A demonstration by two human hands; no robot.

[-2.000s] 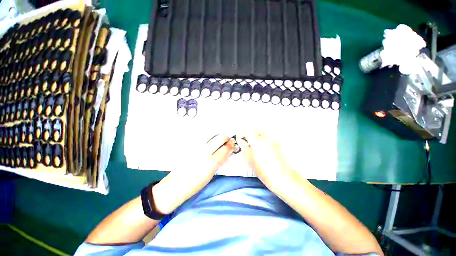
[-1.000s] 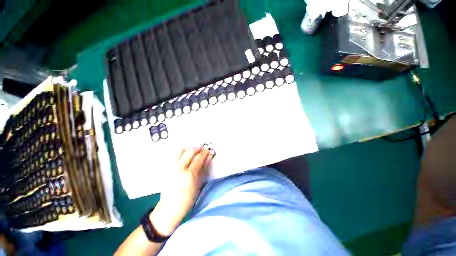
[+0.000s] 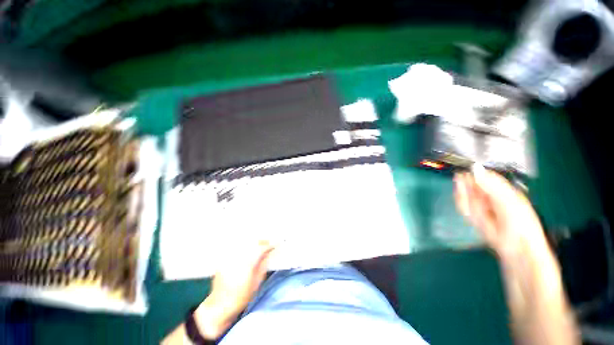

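Observation:
The picture is blurred. My left hand (image 3: 237, 277) rests at the front edge of the white sheet (image 3: 303, 226); whether it holds a part is too blurred to tell. My right hand (image 3: 486, 202) is raised at the right, its fingertips at the front of the dark clamp fixture (image 3: 464, 138) with the red light; what is in it cannot be seen. The small black parts (image 3: 296, 165) stand in rows along the front of the black tray (image 3: 259, 124). A few small black parts (image 3: 225, 195) stand apart below the rows.
Stacked part layers (image 3: 60, 209) stand at the left. A white cloth (image 3: 423, 91) lies behind the fixture's left side. A white blower (image 3: 565, 47) with a round black grille is at the top right. The green bench (image 3: 441, 202) lies between sheet and fixture.
The view has turned and moved. My right hand, over the sheet two seconds ago and not recognisable one second ago, is now at the fixture. My left hand is lower, at the sheet's front edge.

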